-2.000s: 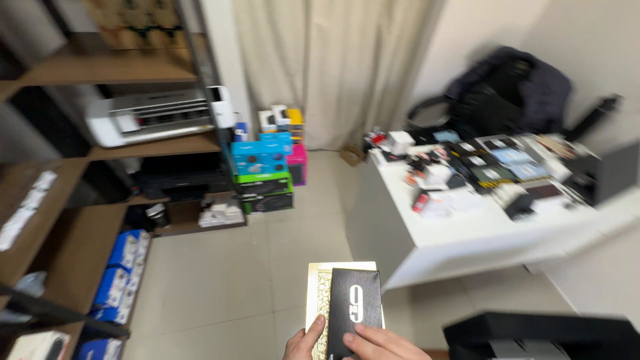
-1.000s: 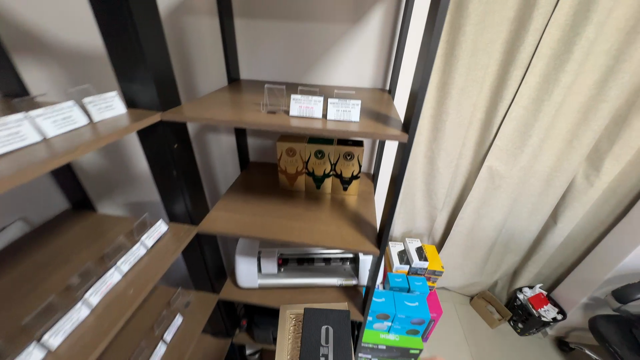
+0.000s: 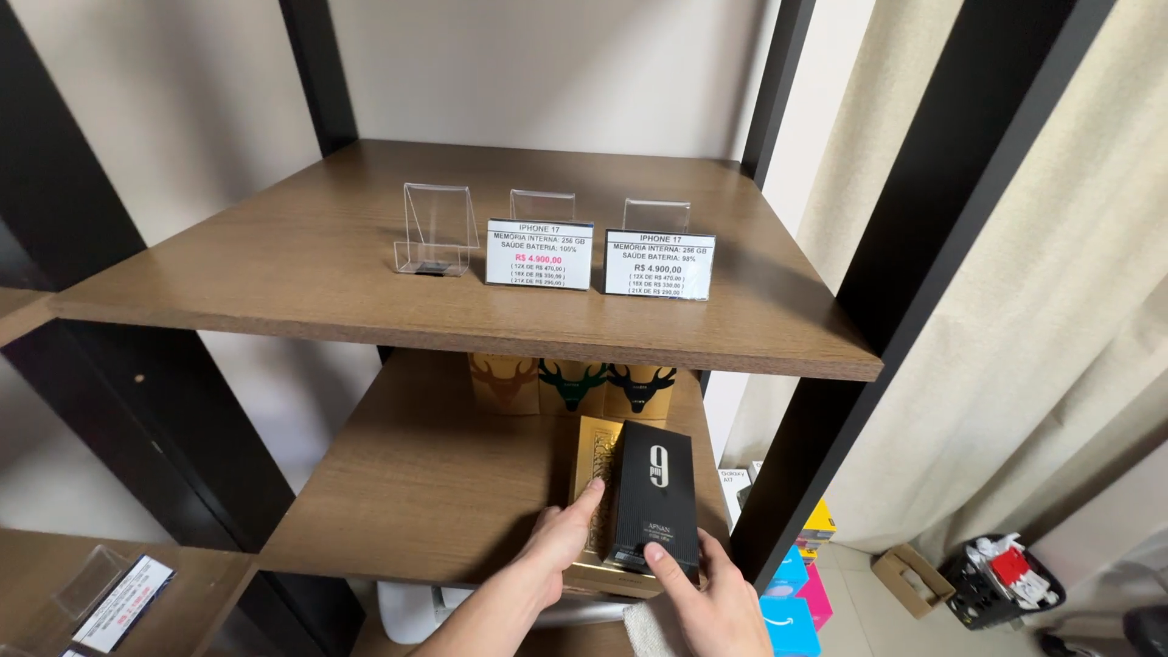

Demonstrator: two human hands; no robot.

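Both hands hold a stack of two perfume boxes at the front right of the lower wooden shelf (image 3: 411, 484). My left hand (image 3: 561, 538) grips the left side of the gold patterned box (image 3: 595, 456), its thumb on top. Lying over that box is a black ribbed box (image 3: 653, 493) with a silver-white emblem. My right hand (image 3: 707, 584) holds the near right corner of the black box, thumb on its face; a pale cloth (image 3: 655, 628) lies under this hand. Whether the stack rests on the shelf cannot be told. Behind it stand three gold boxes with deer heads (image 3: 572, 385).
The upper shelf (image 3: 411, 315) overhangs the lower one and carries clear acrylic stands (image 3: 436, 228) and printed price cards (image 3: 538, 255). Black posts (image 3: 821, 438) flank the shelves. On the floor are coloured boxes (image 3: 789, 620), a cardboard box (image 3: 912, 579) and a full black basket (image 3: 1008, 584).
The view has swung from the room and white table to the shelving, now close up. The two boxes, held low in front of me before, are now at the lower shelf.
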